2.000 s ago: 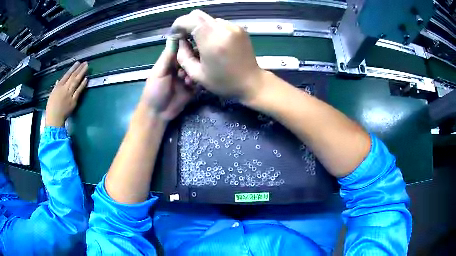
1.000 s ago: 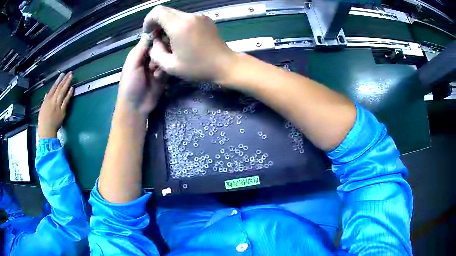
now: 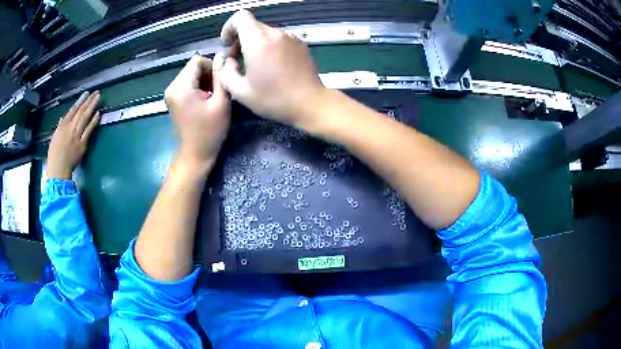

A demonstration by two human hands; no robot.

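Note:
A shallow black tray (image 3: 272,262) with a green label on its near edge lies in front of me. Many tiny silver-white rings (image 3: 297,238) are scattered in it, densest at its left side. My left hand (image 3: 201,112) is raised beyond the tray's far left corner, fingers curled. My right hand (image 3: 272,71) is beside it, with bent thumb and forefinger close to the left fingertips. Whatever may be between the fingertips is too small or hidden to tell.
Silver conveyor rails with a white block (image 3: 351,80) run behind the tray. A metal upright (image 3: 449,58) stands at the back right. A neighbour's hand (image 3: 70,136) rests on the dark green bench (image 3: 129,177) at left. A white sheet (image 3: 16,198) lies at far left.
My left hand has turned, its fingers now more curled, with its back more in view. Both hands stay close together. The whole view has shifted slightly with my head.

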